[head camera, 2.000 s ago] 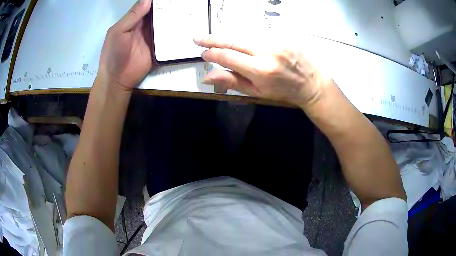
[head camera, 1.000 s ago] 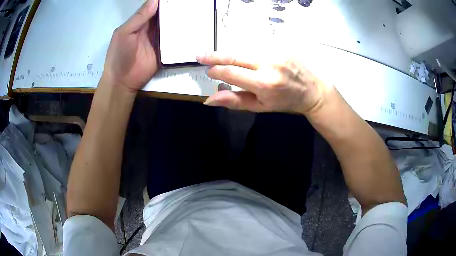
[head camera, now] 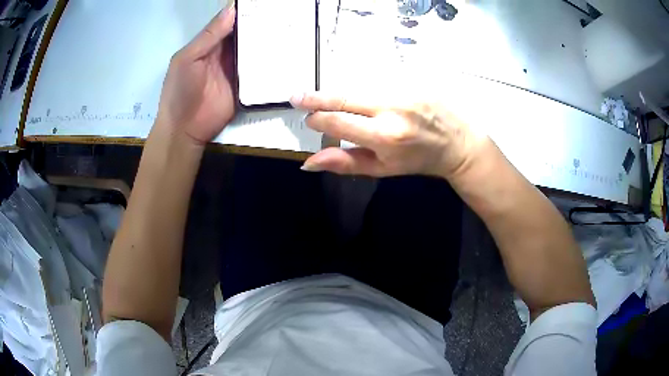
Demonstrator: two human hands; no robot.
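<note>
A black-edged smartphone (head camera: 276, 55) with a bright white screen stands over the front part of the white table, its top cut off by the upper picture edge. My left hand (head camera: 199, 88) holds it along its left side, the fingers partly hidden behind it. My right hand (head camera: 389, 136) is at the phone's lower right corner, the index fingertip at the bottom of the screen. Its fingers are spread and it holds nothing.
The white table (head camera: 469, 103) has a printed scale and a wood front edge. White cloth heaps lie low at the left (head camera: 37, 250) and right (head camera: 623, 257). The off-white machine part (head camera: 631, 48) is at upper right, small items (head camera: 620, 114) below it.
The phone and my left hand appear slightly lower and further right. My right hand has moved down, its index fingertip now at the screen's bottom edge. The view has shifted slightly.
</note>
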